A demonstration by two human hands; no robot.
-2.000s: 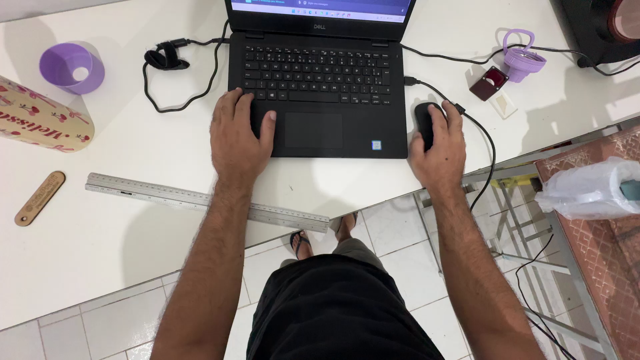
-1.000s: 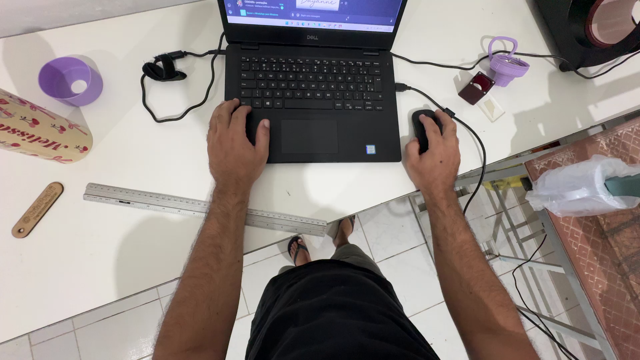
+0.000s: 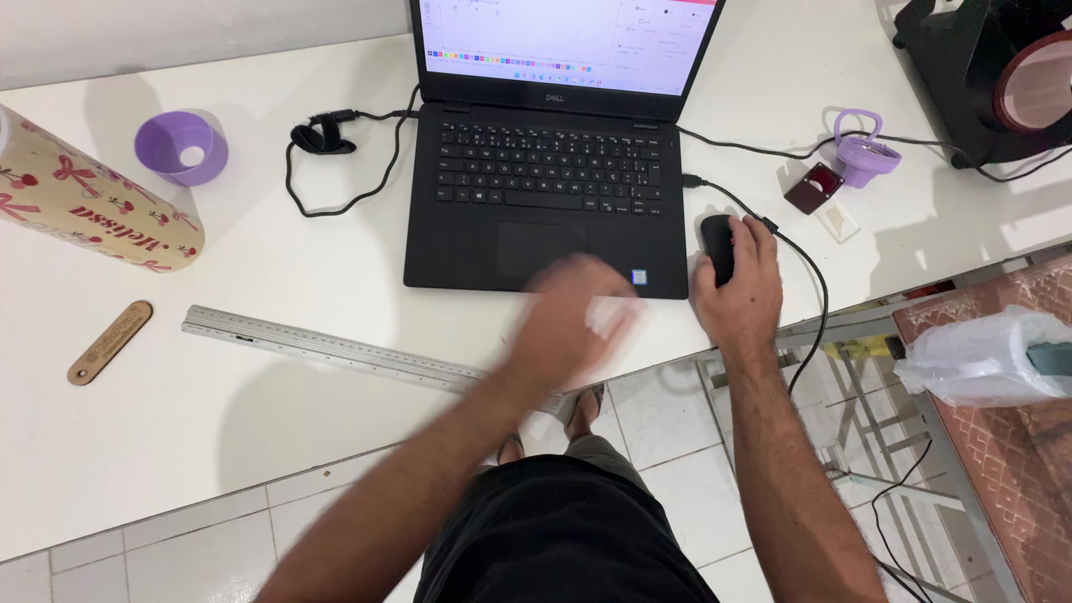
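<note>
An open black Dell laptop (image 3: 548,209) stands on the white table, its screen lit. My right hand (image 3: 745,289) rests on a black computer mouse (image 3: 718,243) just right of the laptop, the fingers curled over its right side. Blurred by motion, my left hand (image 3: 578,310) is over the laptop's front edge, near the touchpad; whether its fingers are closed cannot be made out. Below the left forearm lies a metal ruler (image 3: 335,347), its right part partly hidden by that arm.
At left are a purple ring-shaped cup (image 3: 182,149), a patterned cylinder (image 3: 92,197), a wooden tag (image 3: 110,342) and a strapped cable (image 3: 322,134). At right are a purple lid with handle (image 3: 867,159), a dark red block (image 3: 813,188), a black machine (image 3: 955,84) and a plastic-wrapped roll (image 3: 976,356).
My left hand has moved right, from the laptop's left front corner to near the touchpad. The right hand remains at the mouse. The laptop screen shows different content.
</note>
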